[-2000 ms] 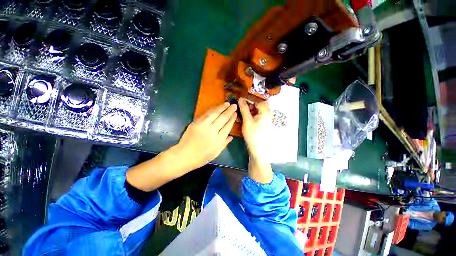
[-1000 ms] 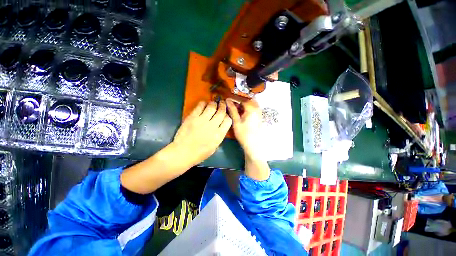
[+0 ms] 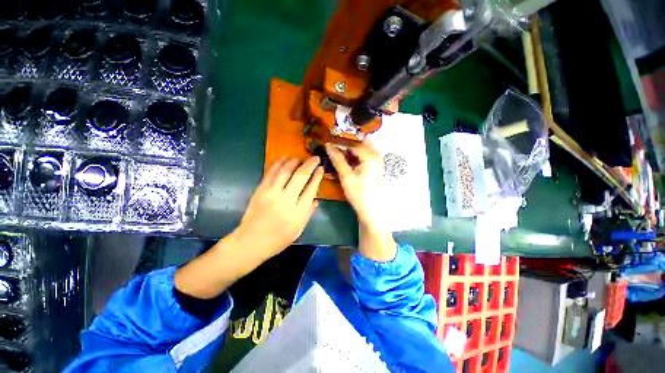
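A small black housing (image 3: 323,156) sits at the front of the toggle press (image 3: 343,120), over the orange base plate (image 3: 283,120). My left hand (image 3: 281,198) comes from the left, with its fingertips on the housing's left side. My right hand (image 3: 362,178) is on the right, thumb and index finger close together at the housing's right edge. Whether a tiny metal piece is between them is too small to tell. The fingers hide part of the housing. A pile of tiny metal pieces (image 3: 395,166) lies on the white paper sheet (image 3: 414,200) beside my right hand.
A clear blister tray (image 3: 157,191) with black parts is at the left. The dark press lever (image 3: 408,73) slants up right. A white parts box (image 3: 452,175) and clear plastic bag (image 3: 521,138) are at the right. A red divided crate (image 3: 477,291) is below the bench.
The view has shifted, so the press and bench appear further left. My left fingers are more spread and slightly lower from the press. My right hand stays at the housing.
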